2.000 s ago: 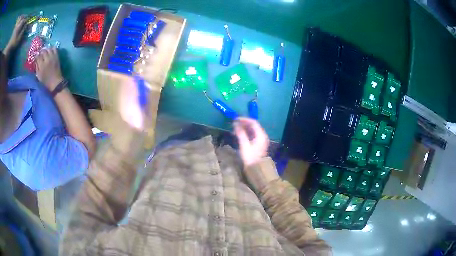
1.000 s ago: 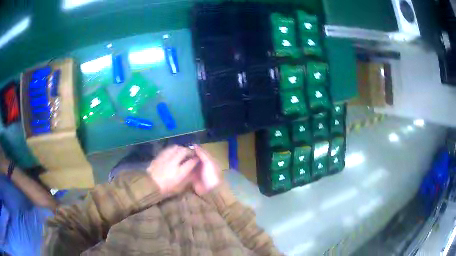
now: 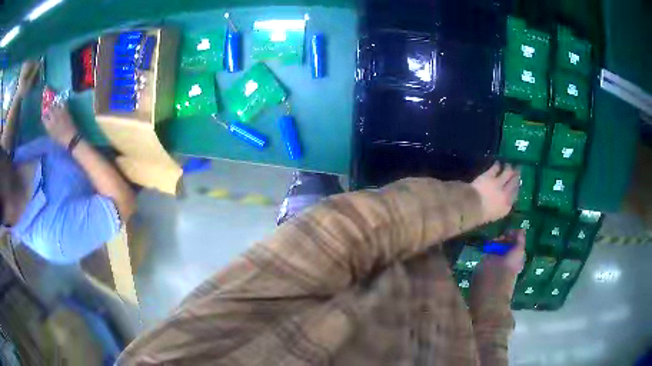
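Observation:
My left hand (image 3: 498, 190) reaches over the large black tray (image 3: 418, 154), fingertips at the edge of a green circuit board (image 3: 527, 189) in its pockets; whether it grips the board cannot be told. My right hand (image 3: 510, 259) is just below, at the tray's front side, fingers closed around a blue cylinder (image 3: 497, 247) that shows partly. Several green boards lie on the mat, one (image 3: 256, 91) tilted. Blue cylinders lie by them, one (image 3: 289, 137) near the mat's front edge, with thin leads at their ends.
A carton (image 3: 166, 68) of blue cylinders stands at the left, with a dark bin of red parts (image 3: 84, 66) beyond it. A co-worker in blue (image 3: 68, 214) sits at the far left. A lower tray (image 3: 541, 292) of green boards is beyond the bench edge. Yellow-black tape marks the floor.
My hands were together in front of my body; both have moved right to the board-filled side of the trays, now apart. The view has shifted. The mat's boards and cylinders look unmoved.

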